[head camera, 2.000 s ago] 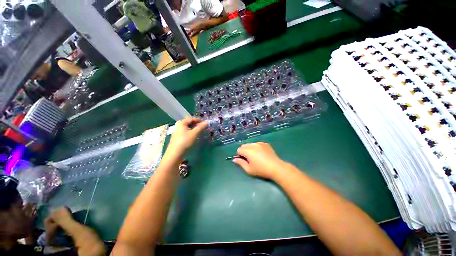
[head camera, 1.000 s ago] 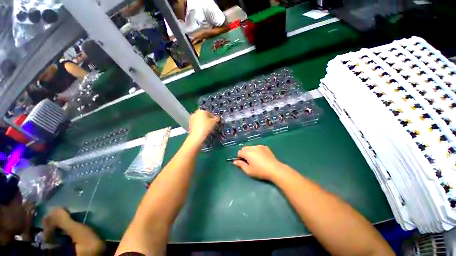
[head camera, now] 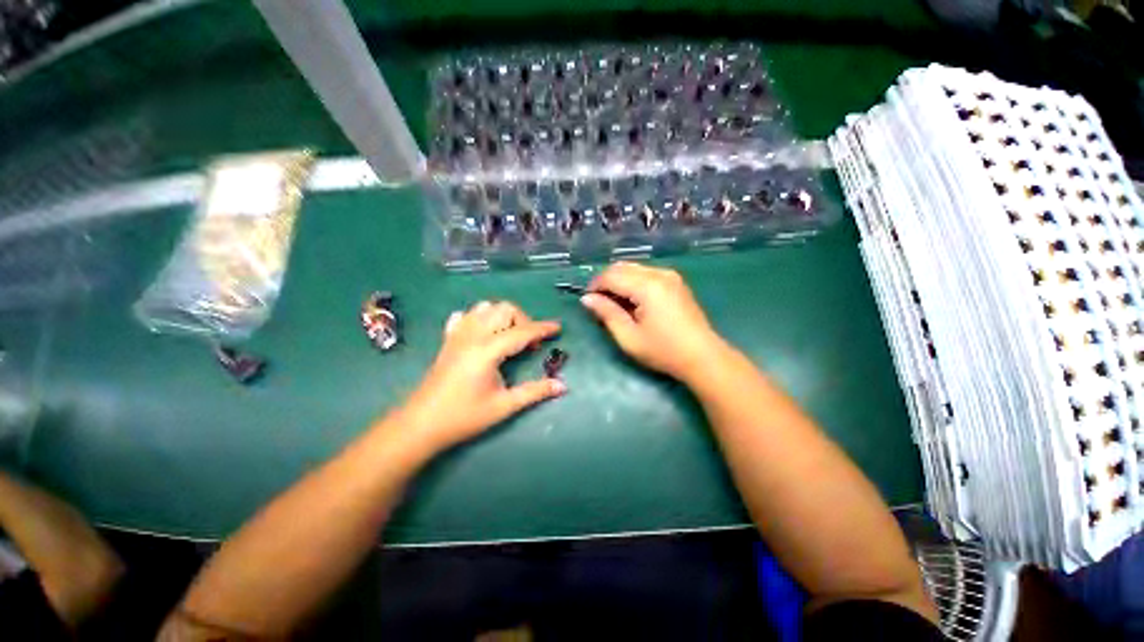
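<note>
My left hand [head camera: 483,376] is low over the green table, thumb and forefinger apart around a small dark module [head camera: 555,363] that sits between the fingertips; they do not clearly grip it. My right hand [head camera: 642,314] is closed on a thin dark tool [head camera: 573,289], its tip pointing left, just in front of the clear blister tray [head camera: 615,245]. The tray holds rows of small dark, shiny modules. A small coppery-silver cluster [head camera: 380,321] lies left of my left hand, and a separate darker piece [head camera: 240,364] lies further left.
A clear bag with gold-yellow contents [head camera: 251,238] and a white label lies at left. A tall stack of white parts trays [head camera: 928,314] stands at right. A grey-white metal post [head camera: 339,82] rises behind. Another person's arm [head camera: 57,539] shows at lower left, a white wire fan guard [head camera: 960,589] at lower right.
The view has tilted down. My left hand has come back from the blister tray to the table, with a module now between its fingertips. My right hand still holds the tool.
</note>
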